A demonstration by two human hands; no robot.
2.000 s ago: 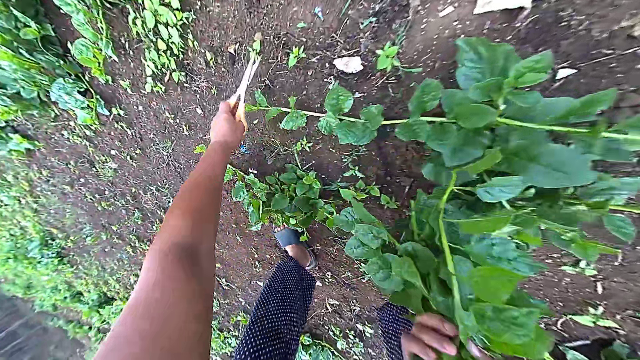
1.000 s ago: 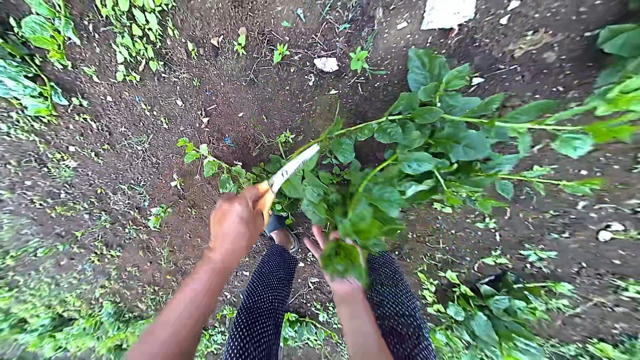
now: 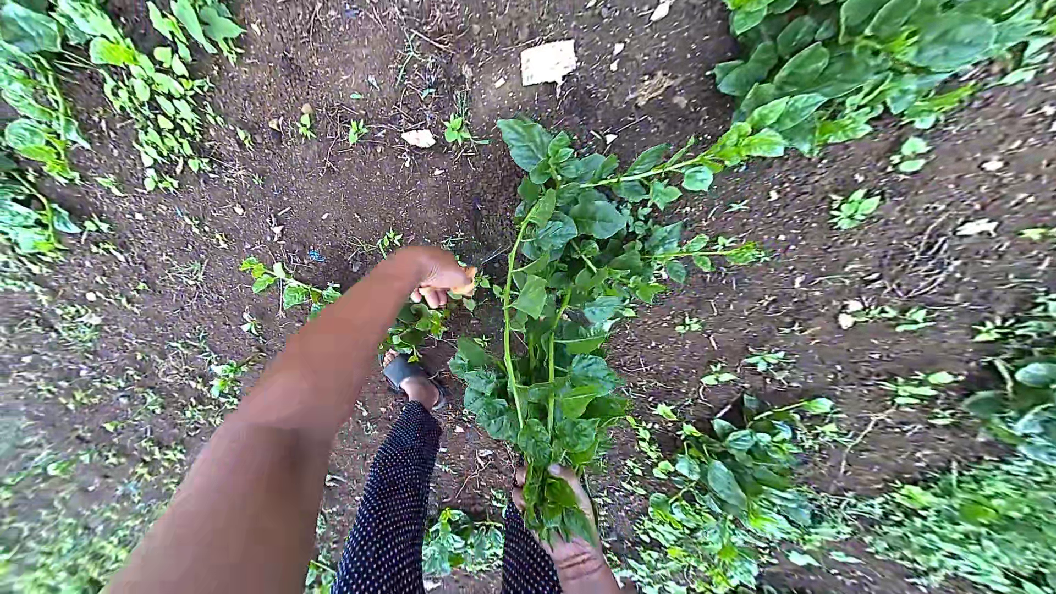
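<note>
My left hand (image 3: 444,279) is closed around the orange handle (image 3: 470,282) of a cutting tool. Its thin blade shows only faintly, against the leaves of a low plant beside the bunch. At the lower middle, my right hand (image 3: 569,520) grips the lower end of a large bunch of leafy green stems (image 3: 549,396). The bunch stretches up and away from that hand, with some stems spreading to the right at its far end. Under my left hand grows a low leafy plant (image 3: 412,326), and one of its shoots (image 3: 289,289) reaches left.
Dark soil (image 3: 371,198) carries small seedlings and pale scraps, among them a whitish flat piece (image 3: 549,63). Dense leafy plants grow at upper right (image 3: 866,58) and upper left (image 3: 157,99). A sandalled foot (image 3: 412,381) stands below my left hand. Another leafy clump (image 3: 734,462) lies lower right.
The bunch, angled to the right a second ago, now points up and away from my right hand. My left hand with the tool has moved beyond the foot, and the blade shows less.
</note>
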